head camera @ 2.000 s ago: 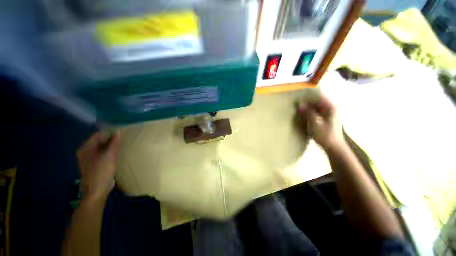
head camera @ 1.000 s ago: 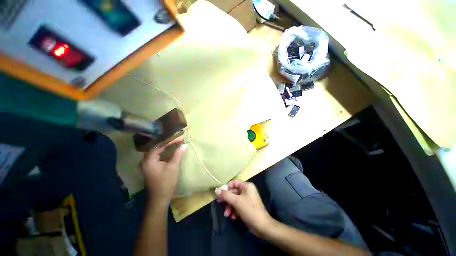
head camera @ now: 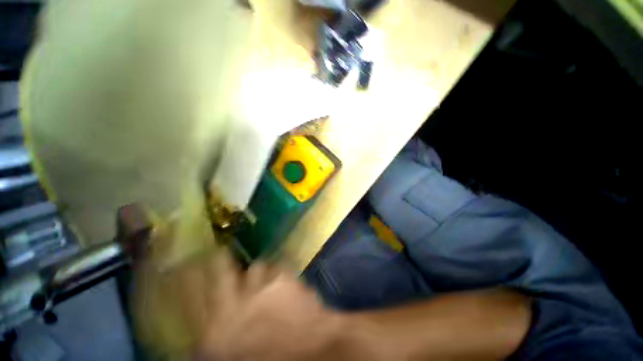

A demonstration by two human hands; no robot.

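The khaki-beige panel [head camera: 134, 92] fills the upper left, its surface bent and its right edge raised off the bench. The brown die block [head camera: 134, 229] on the steel press rod [head camera: 88, 266] is at its lower edge. My right hand [head camera: 247, 307] is low in the centre, strongly blurred, at the panel's lower end and beside the green press base [head camera: 271, 215]. Whether its fingers grip the panel cannot be told. I cannot make out my left hand. A white strip [head camera: 243, 166] lies over the base, with a blurred gold-coloured part [head camera: 224, 215] near it.
A yellow button box [head camera: 304, 169] with a round green button stands at the base's end. Small dark shiny metal pieces [head camera: 343, 53] lie loose on the light-wood bench [head camera: 423, 53]. The bench edge runs diagonally above my grey-clad leg [head camera: 458, 225].
The view has swung and moved closer to the button box. The panel has been lifted and shifted, uncovering the green base and white strip. My right hand has moved left; my left hand no longer shows clearly.
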